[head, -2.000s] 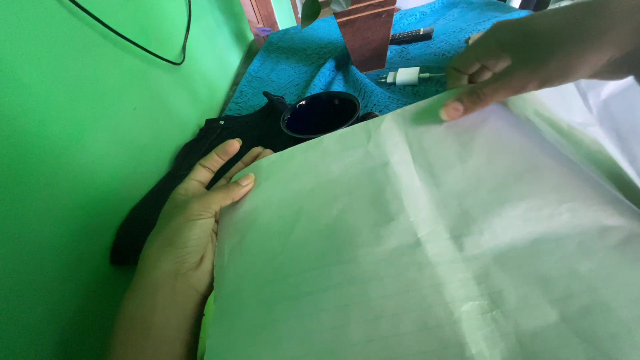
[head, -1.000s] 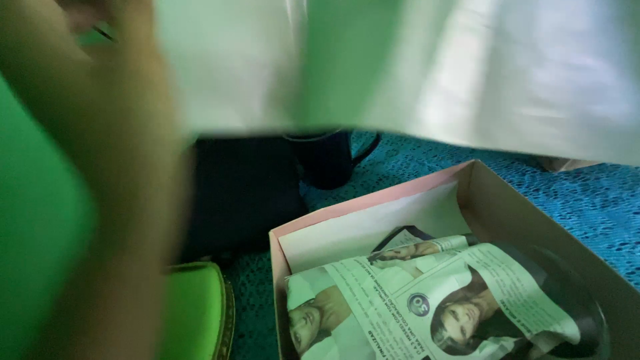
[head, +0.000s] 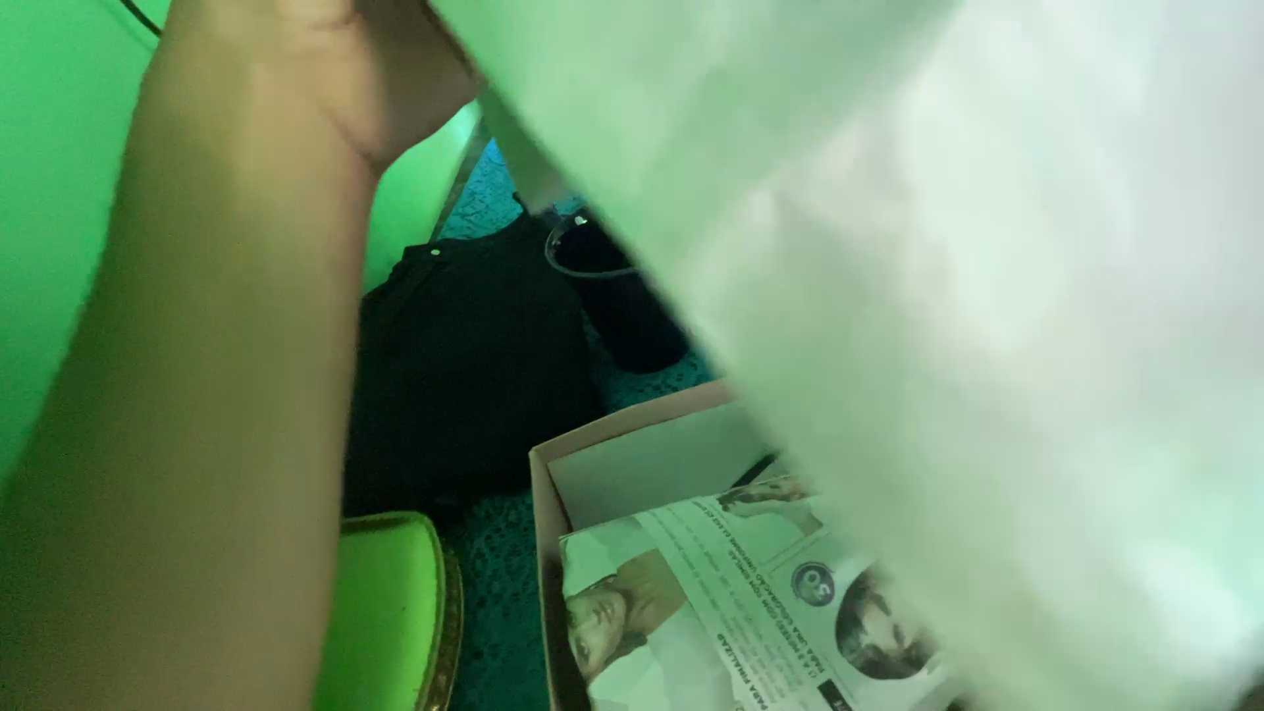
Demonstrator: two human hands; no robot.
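My left hand (head: 395, 84) is raised at the upper left, at the edge of a large sheet of thin white paper (head: 968, 296). Its fingers are cut off by the frame or hidden, so the grip cannot be made out. The blurred sheet fills the right side and hangs in front of a cardboard box (head: 541, 533). Printed paper (head: 691, 583) with photos and writing lies inside the box. My right hand is not in view.
Behind the box, a dark mug (head: 632, 316) stands on the blue lace tablecloth (head: 504, 563). Folded black cloth (head: 474, 365) lies beside it, near the green wall (head: 59, 197). A green item with a gold-coloured rim (head: 385, 602) is at the lower left.
The white sheet was spread low before both hands two seconds ago; it now hangs raised at the right. The box has come into sight, and my right hand has gone out of view.
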